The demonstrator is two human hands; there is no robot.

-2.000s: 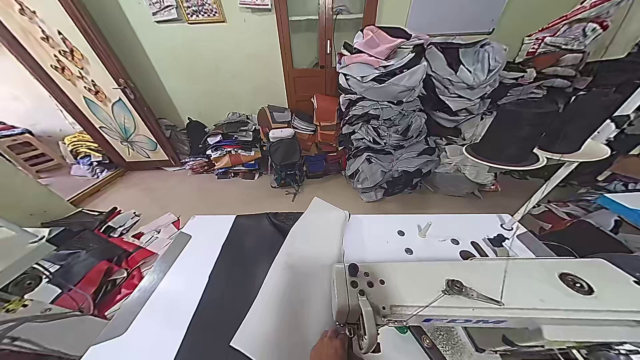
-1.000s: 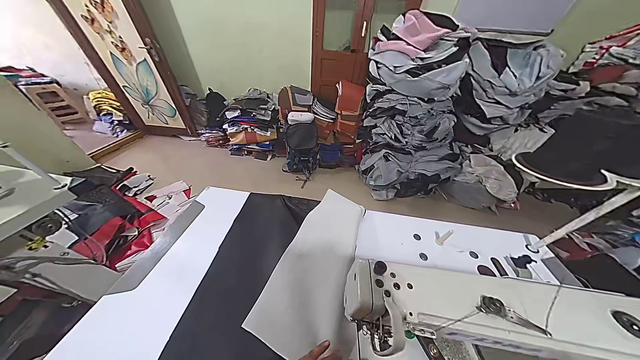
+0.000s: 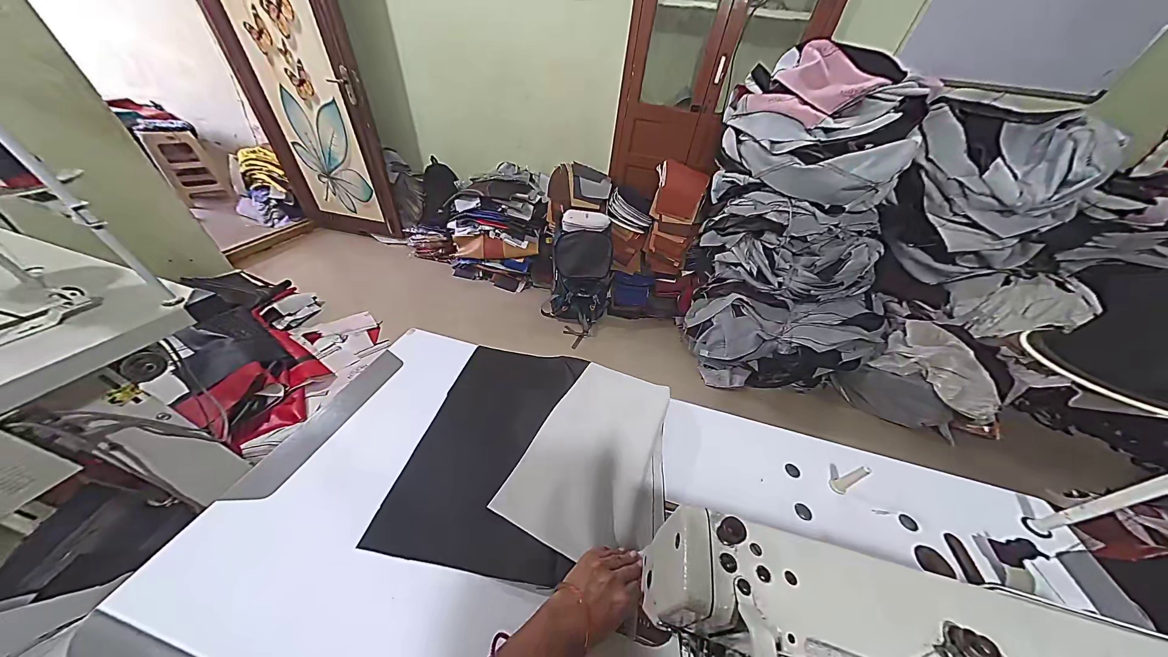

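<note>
A light grey fabric piece (image 3: 593, 456) lies partly over a black fabric piece (image 3: 465, 456) on the white sewing table. My left hand (image 3: 604, 589) is at the near edge of the grey piece, just left of the head of an industrial sewing machine (image 3: 689, 570). Its fingers are bent against the fabric; whether they pinch it is unclear. The machine's head hides the needle area. My right hand is out of view.
A small spool (image 3: 850, 479) lies on the sewing table (image 3: 730, 447) behind the machine arm. Tall piles of grey fabric (image 3: 794, 246) stand beyond it. Another sewing machine (image 3: 82, 310) and red and black material (image 3: 265, 374) are at left. A backpack (image 3: 581, 260) stands by the wall.
My left hand and wrist have come further into view beside the machine head. The black piece's near edge now shows on the table, with both pieces shifted toward the machine. The view has turned rightward.
</note>
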